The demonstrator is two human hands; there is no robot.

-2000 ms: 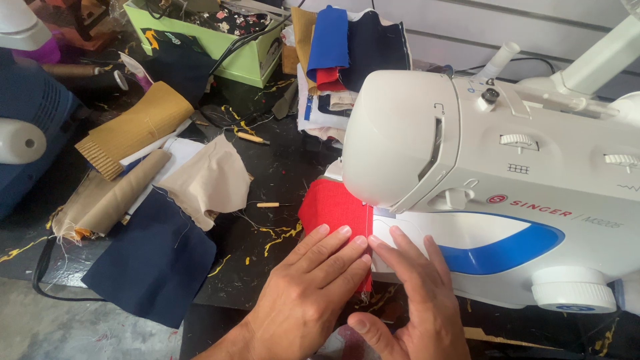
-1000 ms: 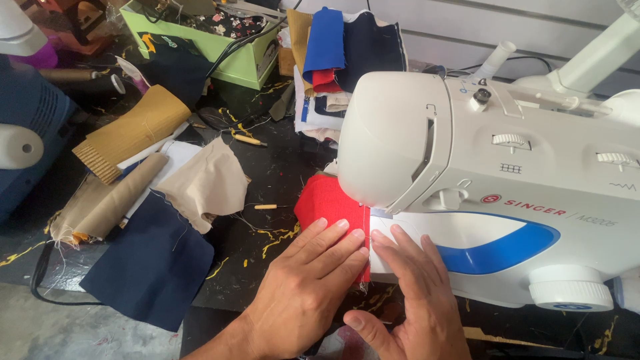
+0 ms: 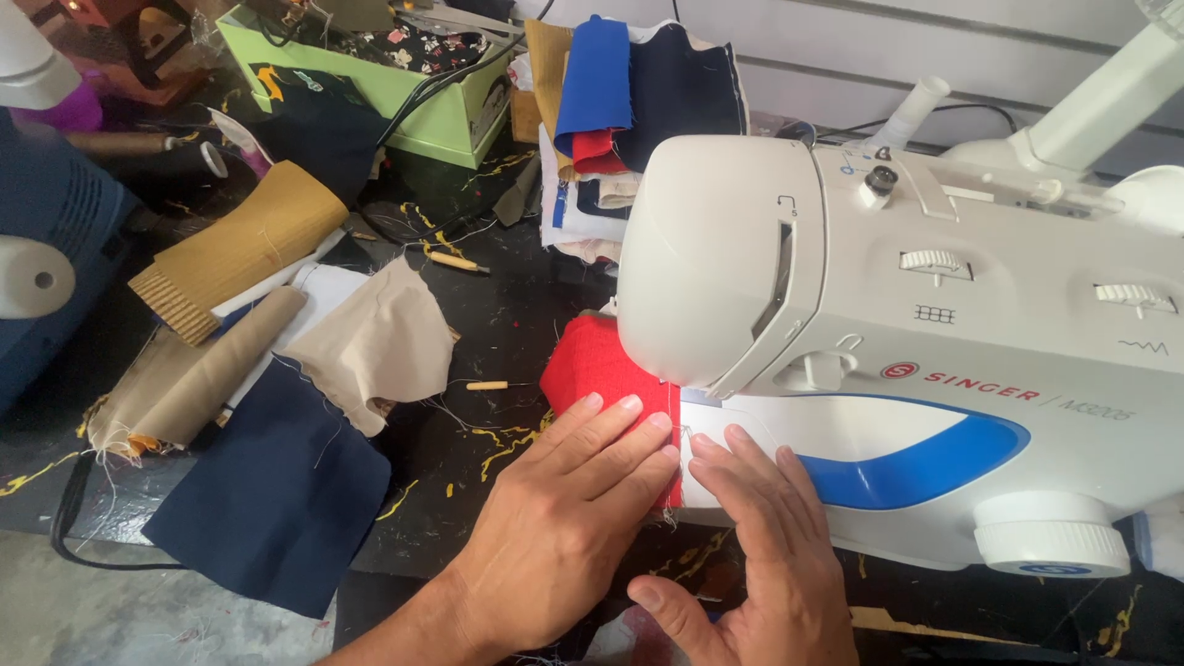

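Observation:
A white Singer sewing machine [image 3: 925,277] stands at the right. Red fabric [image 3: 601,365] lies on its white bed and runs under the machine's head, which hides the needle and presser foot. My left hand [image 3: 564,518] rests palm down on the red fabric, fingers close together and pointing at the head. Beside it, my right hand [image 3: 758,536] has its fingertips on the white bed [image 3: 717,472] just right of the fabric's edge, thumb spread. Neither hand grips anything. Loose threads hang from the fabric's near end.
Navy fabric [image 3: 287,490], a beige piece [image 3: 379,342] and ochre ribbed fabric [image 3: 259,240] lie at the left. Folded cloths [image 3: 684,92] are stacked behind the machine. A green box [image 3: 425,120] stands at the back, a blue machine [image 3: 46,231] far left. Small wooden-handled tools [image 3: 487,386] lie on the black table.
The red fabric has shifted a little away from me, toward the back under the machine's head, between the earliest frame and now. Both hands keep nearly the same pose.

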